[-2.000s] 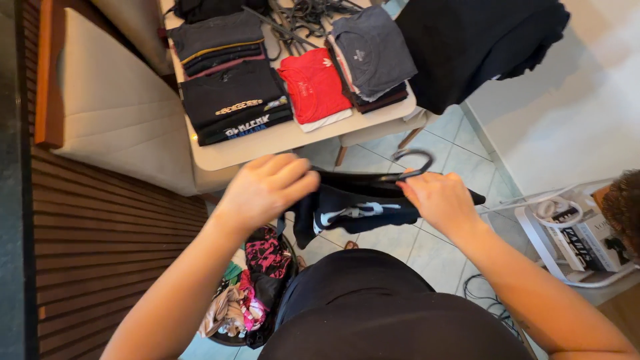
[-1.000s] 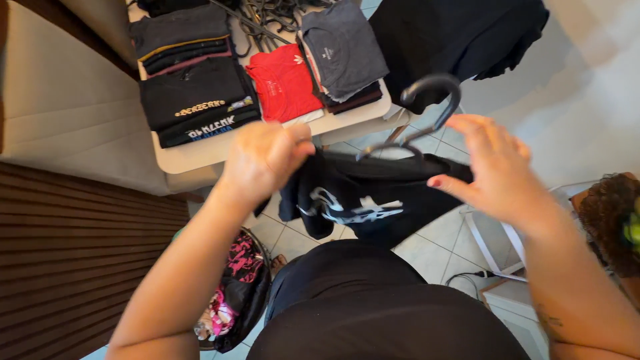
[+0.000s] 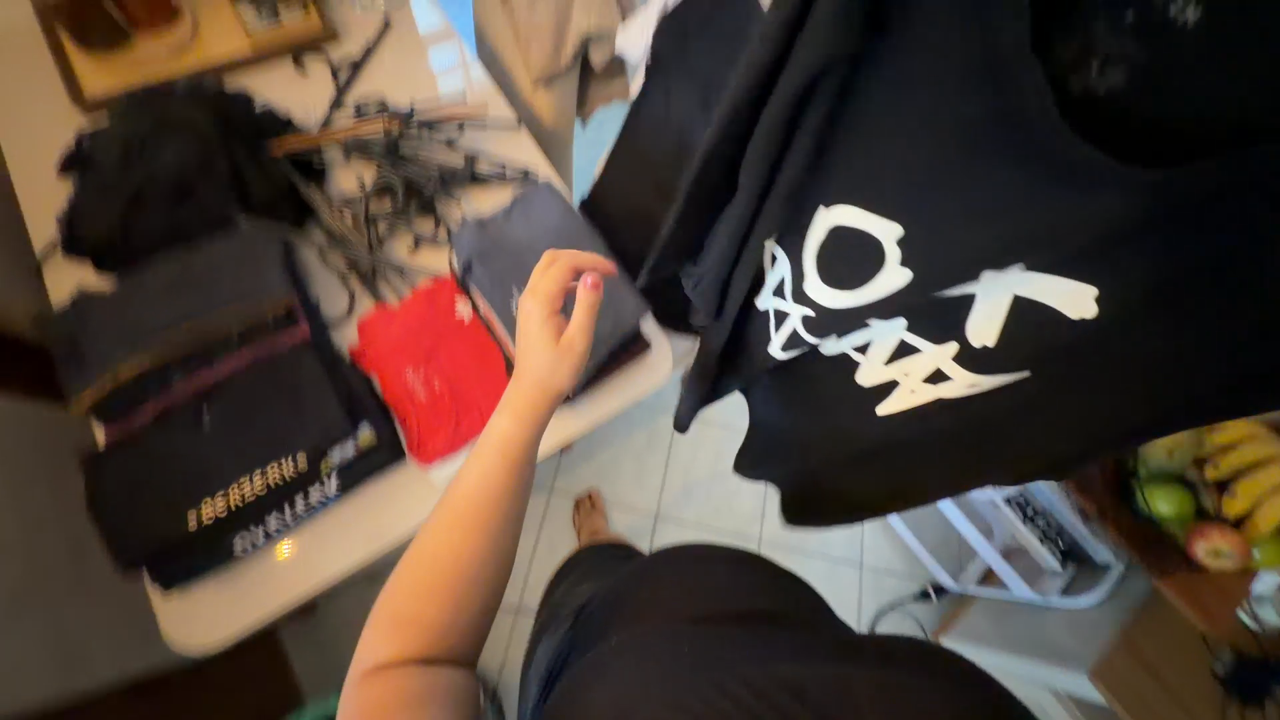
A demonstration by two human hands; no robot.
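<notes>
My left hand point(image 3: 562, 325) is raised with fingers bent and nothing seen in it, over the table's near right corner. Beneath and beside it lie a folded grey garment point(image 3: 525, 240) and a folded red shirt point(image 3: 432, 370). A black T-shirt point(image 3: 930, 130) with white lettering hangs spread across the upper right, to the right of my left hand. My right hand is not visible, so what it holds cannot be told. Folded dark shirts point(image 3: 240, 430) are stacked at the table's left, and a blurred heap of hangers point(image 3: 390, 190) lies behind the red shirt.
The white table point(image 3: 290, 570) also bears a black cloth pile point(image 3: 180, 175) and a wooden tray point(image 3: 190, 50). At the lower right are a white metal rack point(image 3: 1010, 560) and fruit with bananas point(image 3: 1245, 465). A bare foot point(image 3: 590, 515) is on the tiled floor.
Both hands were at a black garment and a hanger in front of me. The left hand is now off it, and my right hand has left view. The view has shifted a lot.
</notes>
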